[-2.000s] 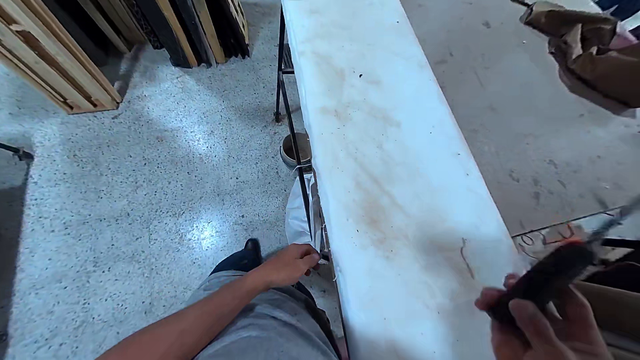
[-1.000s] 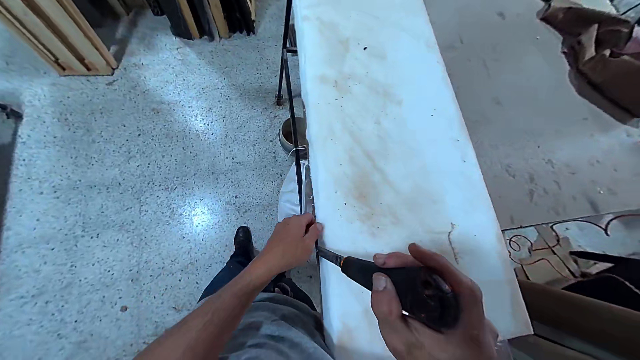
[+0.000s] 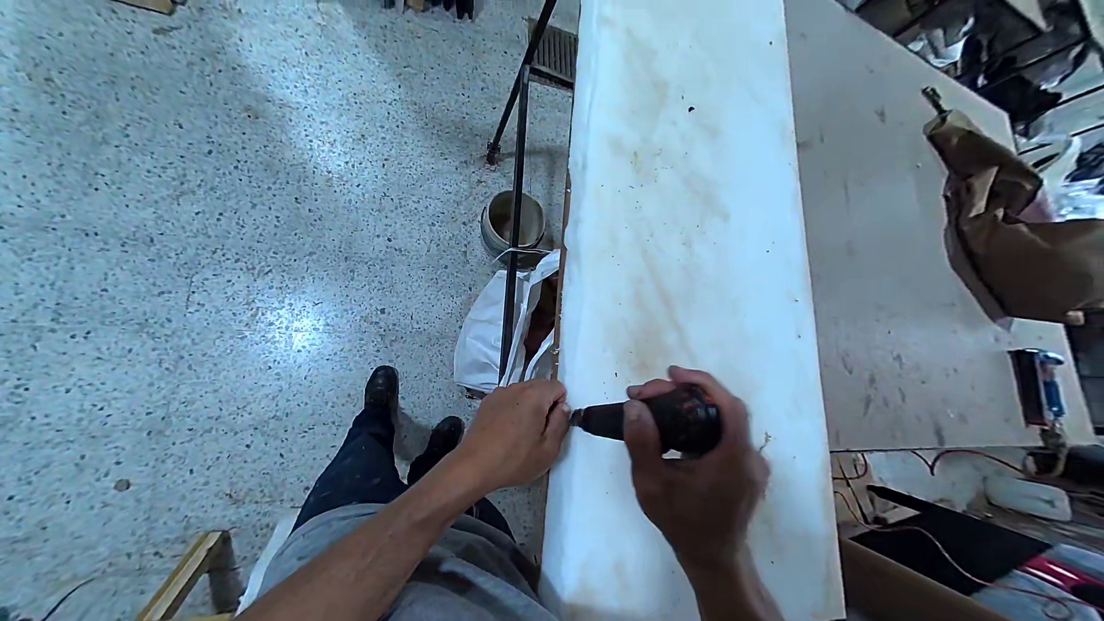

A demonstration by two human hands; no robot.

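My right hand (image 3: 703, 457) grips the dark handle of a hand tool (image 3: 655, 418), which looks like a screwdriver, over a long white-covered board (image 3: 681, 241). The tool points left, its tip at the board's left edge. There my left hand (image 3: 522, 431) is closed, its thumb and fingers pinched beside the tip. Whether something small sits between those fingers is hidden. The white cover bears brownish stains and small specks.
Left of the board a black metal frame (image 3: 520, 164) stands on the speckled floor, with a bucket (image 3: 513, 222) and a white sack (image 3: 485, 332) by it. Crumpled brown paper (image 3: 1009, 233) lies on the grey table (image 3: 897, 259) at the right. A wooden piece (image 3: 183, 576) is at lower left.
My right hand has brought the tool from the right side to the board's left edge, beside my left hand. The tool's shaft, visible earlier, is now mostly hidden. The view has shifted.
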